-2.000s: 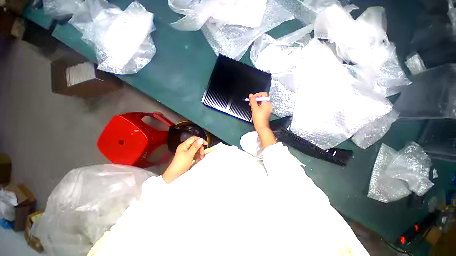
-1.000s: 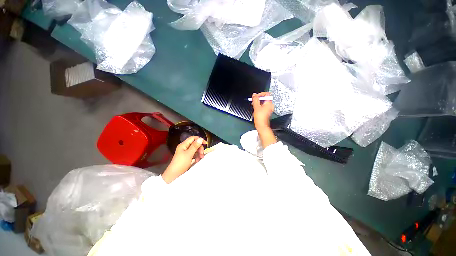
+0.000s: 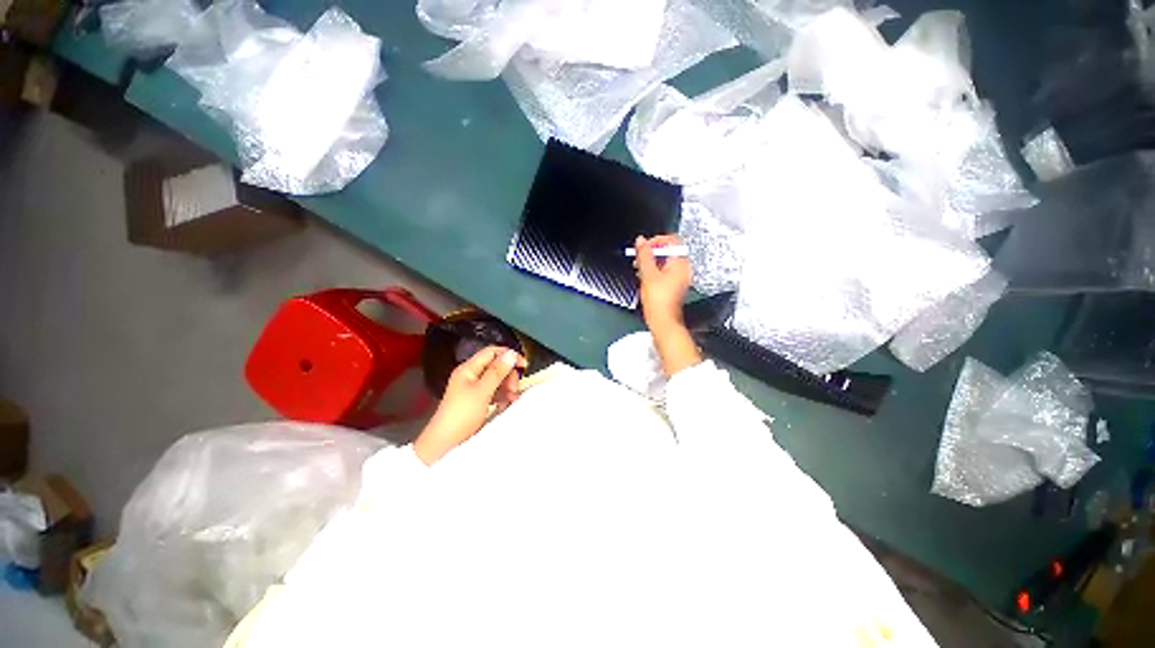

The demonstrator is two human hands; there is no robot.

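Observation:
A black heat sink [image 3: 595, 218], square with parallel ridges, lies on the green mat. My right hand [image 3: 661, 281] grips a slim white marker pen [image 3: 666, 251] over the heat sink's right part, its dark tip pointing left at the ridges; contact cannot be told. My left hand [image 3: 475, 395] is in front of my body, off the bench edge, thumb and fingers pinched together; whether they hold something small cannot be told. A long black toothed strip [image 3: 798, 370] lies right of my right wrist, partly under bubble bags.
Crumpled bubble bags [image 3: 861, 215] heap behind and right of the heat sink; another bag [image 3: 310, 108] lies far left, one [image 3: 1016, 430] at right. A red stool [image 3: 310, 358], a clear plastic bag [image 3: 215, 532] and a cardboard box [image 3: 203, 209] stand on the floor. Orange-ended black tools [image 3: 1058, 580] lie lower right.
The right hand and pen have shifted only very slightly over the heat sink. The whole view has moved a little; the left hand stays in the same pose.

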